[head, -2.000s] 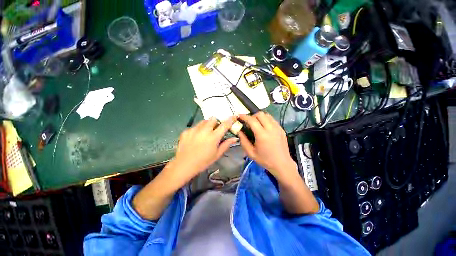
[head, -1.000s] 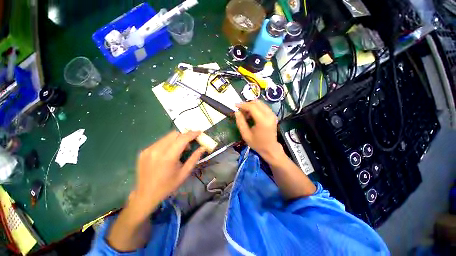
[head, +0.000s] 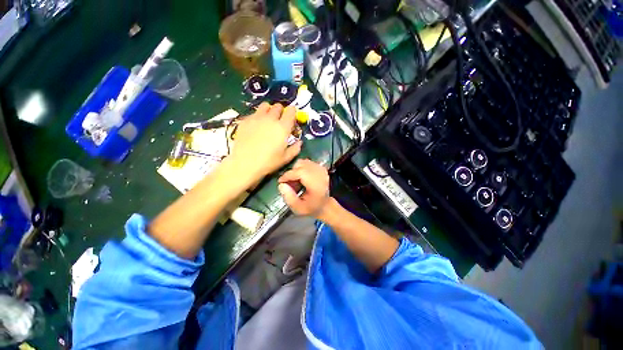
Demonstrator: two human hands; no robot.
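Observation:
My left hand reaches across the paper, fingers bent down beside the yellow-handled tool and a round unit with a white ring. What its fingertips touch is hidden. My right hand is curled near the bench edge, with a small dark, reddish thing between thumb and fingers; its shape is unclear. The hammer lies on the paper, its handle partly hidden by my left arm. A pale cream block lies at the bench's front edge.
A blue tray with white pieces and a clear cup stand at upper left. An amber jar, a light blue bottle and cables are beyond my hands. Black trays of round units are at right.
The view has turned and shifted right. My left hand has left the cream block and crossed over the paper to the round parts. My right hand has drawn back from the hammer handle's end.

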